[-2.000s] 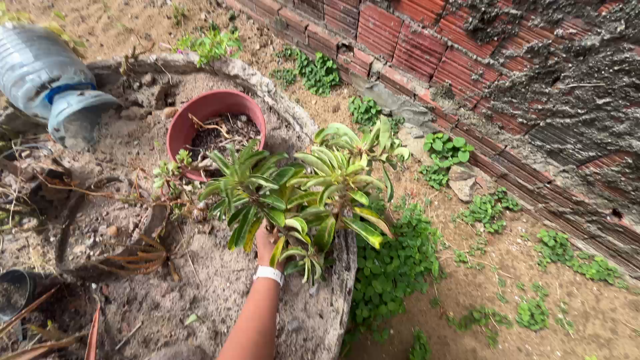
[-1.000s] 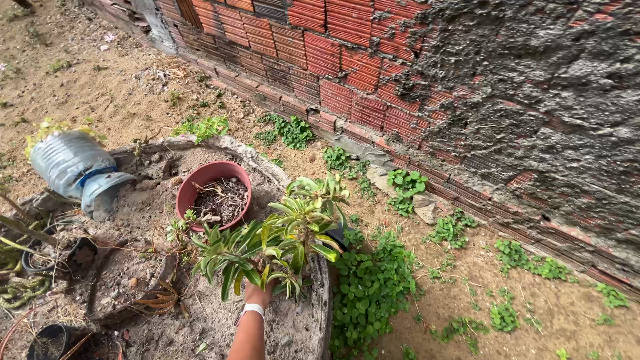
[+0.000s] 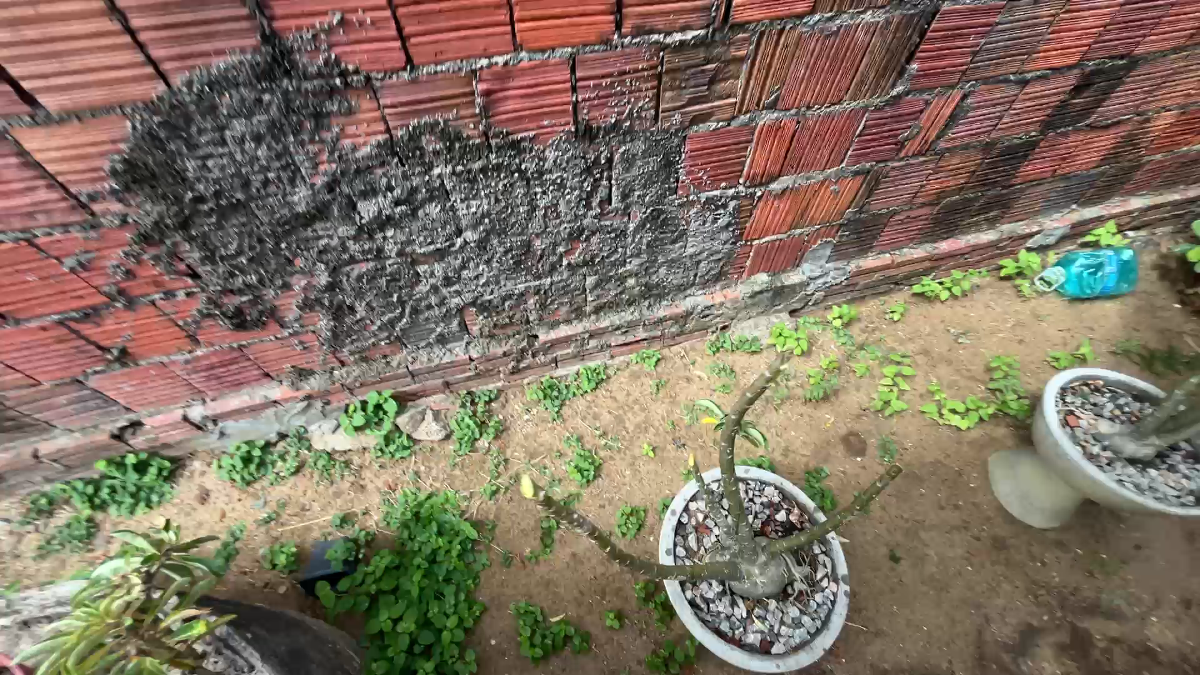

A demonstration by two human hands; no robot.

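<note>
Neither of my hands shows in the current head view. At the lower left, a long-leaved green plant (image 3: 131,609) stands by the rim of a rough round concrete planter (image 3: 281,642), mostly cut off by the frame. Right of centre, a thick-stemmed, nearly leafless plant (image 3: 736,469) grows from a round grey pot (image 3: 670,539) filled with gravel. A second gravel-filled pot (image 3: 1042,412) with a thick stem is partly visible at the right edge.
A red hollow-brick wall (image 3: 525,94) with rough grey mortar (image 3: 422,225) runs across the back. Low green weeds (image 3: 422,572) grow from sandy ground (image 3: 937,581). A teal plastic bottle (image 3: 1092,274) lies near the wall. A small black container (image 3: 323,562) sits beside the weeds.
The view has swung far to the right. One hand was at the long-leaved plant's base in both earlier frames and is now out of view, as are the red pot and large clear bottle.
</note>
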